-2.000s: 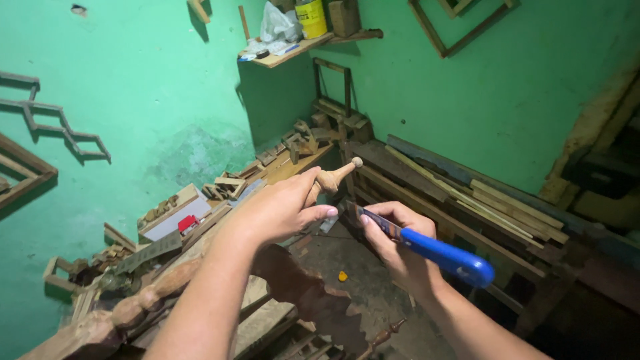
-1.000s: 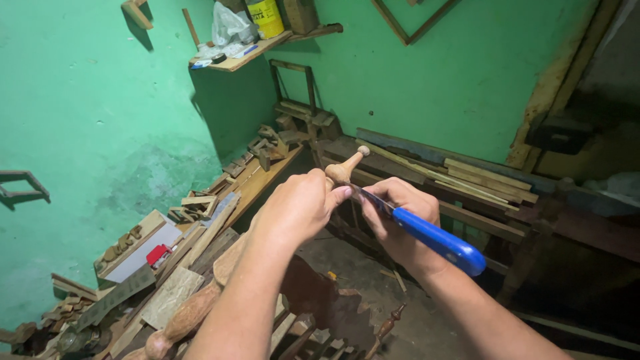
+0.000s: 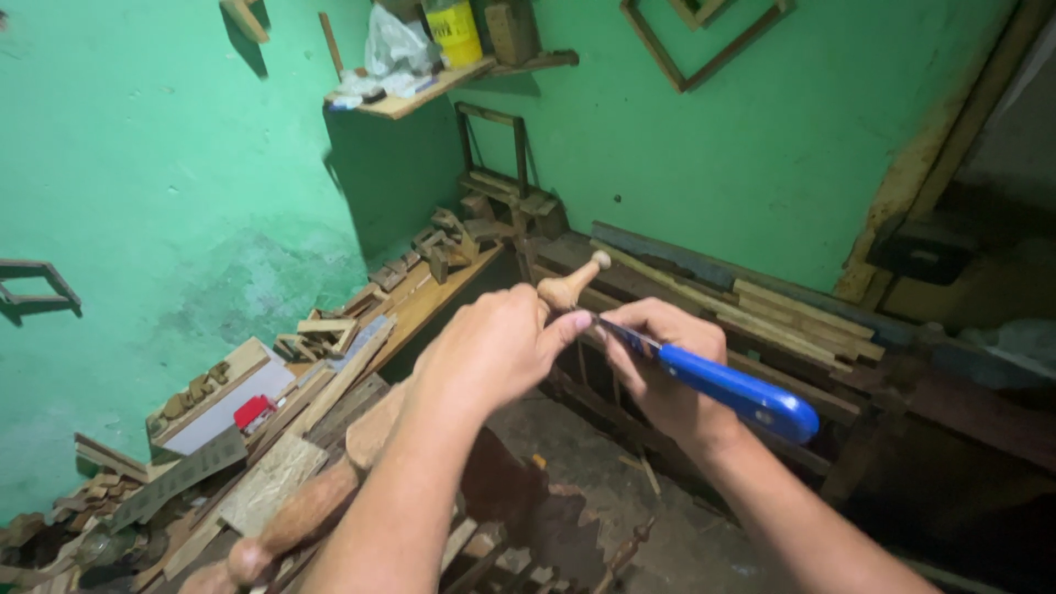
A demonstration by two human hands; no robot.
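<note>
My left hand [image 3: 503, 346] is closed around a turned wooden spindle [image 3: 569, 285], whose narrow neck and small round knob stick out past the fingers. In my right hand [image 3: 668, 363] is a knife with a blue handle [image 3: 738, 392], gripped near the blade. The blade [image 3: 623, 330] lies against or very near the spindle just below its bulge, beside my left thumb; its tip is hidden. Under my left forearm runs a thicker turned wooden piece [image 3: 309, 503], partly covered by the arm.
A bench [image 3: 437, 301] with wood offcuts and a red object [image 3: 254, 411] lines the left wall. Wooden strips [image 3: 800, 322] lie along the back wall. Above, a shelf [image 3: 404, 101] holds a yellow container [image 3: 454, 33] and a plastic bag [image 3: 396, 41]. Another turned spindle [image 3: 624, 553] stands low in front.
The knife blade has come up against or close to the spindle, and both hands are nearer each other than two seconds ago. The view has shifted to the right and partly back.
</note>
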